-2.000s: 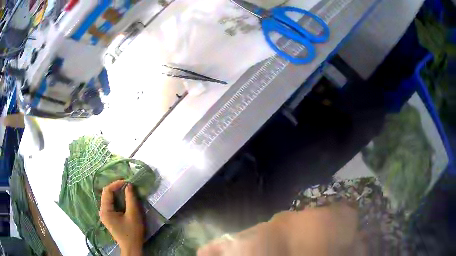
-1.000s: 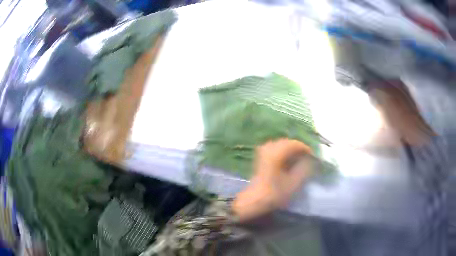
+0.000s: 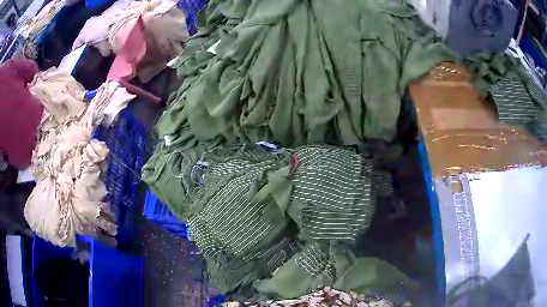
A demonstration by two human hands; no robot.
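Observation:
Neither of my hands is in the picture. A heap of green shirred garment pieces [image 3: 240,204] with pale parallel stitching rows lies in front of me, low in the middle. Behind it a large pile of plain dark green cloth pieces [image 3: 312,72] hangs down in folds. A single green piece [image 3: 504,279] lies on the white machine table [image 3: 510,210] at the lower right, cut off by the picture's edge.
A brown taped board [image 3: 459,135] adjoins the table at right, with more green striped cloth [image 3: 516,99] beyond. At left are cream cloth bundles [image 3: 69,186], dark red cloth [image 3: 18,114], a blue crate [image 3: 126,162] and a blue bin [image 3: 117,273].
The view has swung left from the table to the green heaps. The hands, seen earlier with the green garment, have left the picture. The scissors and tweezers are also out of view.

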